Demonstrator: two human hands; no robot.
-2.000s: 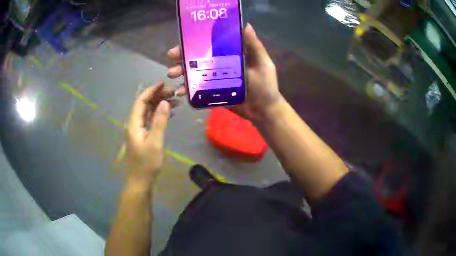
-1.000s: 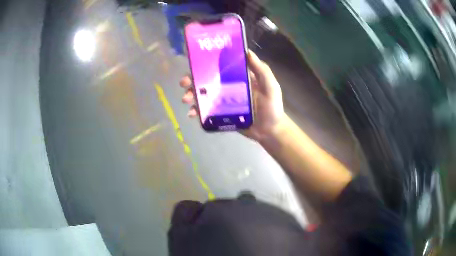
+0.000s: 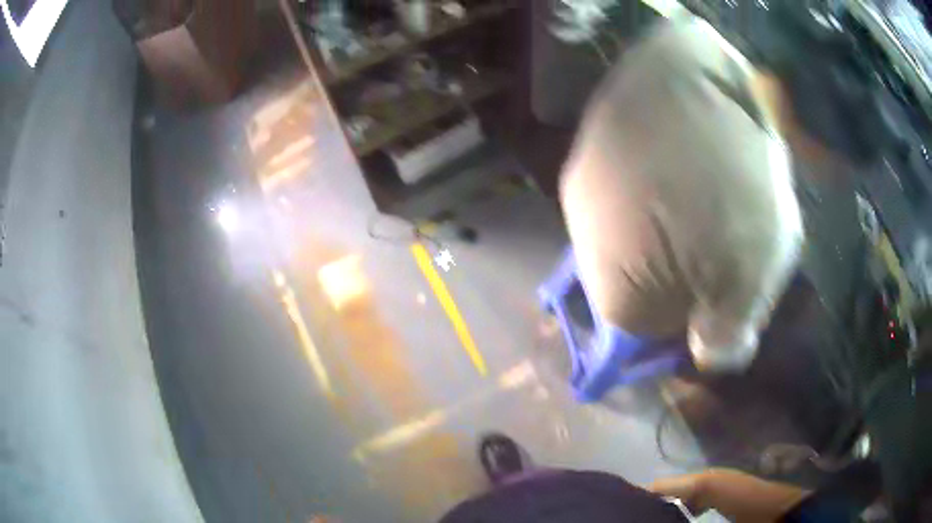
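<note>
My right hand (image 3: 680,488) is blurred and mostly cut off at the bottom edge, right of my dark clothing. A small whitish edge shows beside it; I cannot tell what it is or whether the hand holds it. The phone cannot be made out. My left hand cannot be made out either; only a tiny skin-toned spot shows at the bottom edge. Nearest in front of me is a blue plastic stool (image 3: 603,358) with a person in a light beige top (image 3: 674,194) on it, bent away.
Grey floor (image 3: 460,296) with yellow lines runs ahead, and my dark shoe (image 3: 501,457) is on it. A shelf unit (image 3: 409,112) with items and a white box (image 3: 439,148) stands ahead. A brown box (image 3: 189,61) is at upper left. A pale surface (image 3: 72,276) borders the left. Dark blurred equipment is right.
The lit phone has left the view, and my right arm has dropped to the bottom edge. The view has moved on: the seated person, blue stool and shelf now show.
</note>
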